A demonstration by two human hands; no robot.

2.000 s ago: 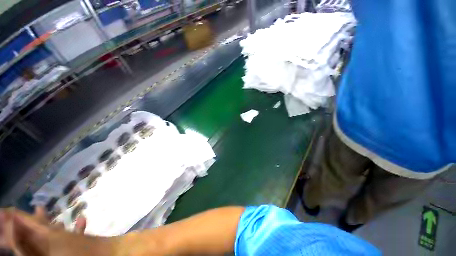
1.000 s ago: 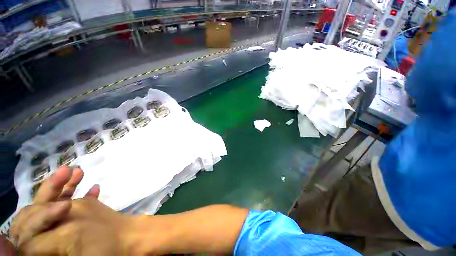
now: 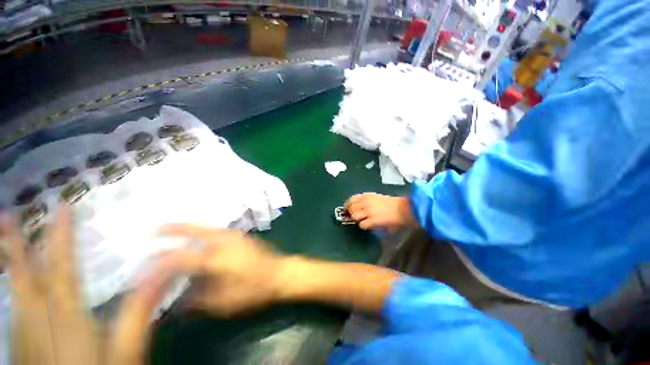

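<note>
A housing tray holds rows of round-looking dark-silver housings (image 3: pixel 115 172) along its far side. A white liner sheet (image 3: pixel 185 189) covers its near part, with ragged edges hanging at the right. My left hand (image 3: pixel 68 292) is large and blurred at the lower left, fingers spread in front of the tray, nothing seen in it. My right hand (image 3: pixel 224 271) is blurred over the liner's near edge, fingers apart and pointing left, nothing seen in it. A neighbour's hand (image 3: pixel 381 212) touches a small silvery frame (image 3: pixel 346 215) on the green bench to the right.
A heap of crumpled white liner sheets (image 3: pixel 403 117) lies at the far right of the bench (image 3: pixel 285 153). White scraps (image 3: pixel 335 168) lie in front of it. A person in a blue sleeve (image 3: pixel 499 189) stands close at the right. Machine equipment (image 3: pixel 492 43) is behind.
My two hands were together at the lower left and are now apart, the right one further right. The neighbour's hand has come into view with the silvery frame. The view has shifted.
</note>
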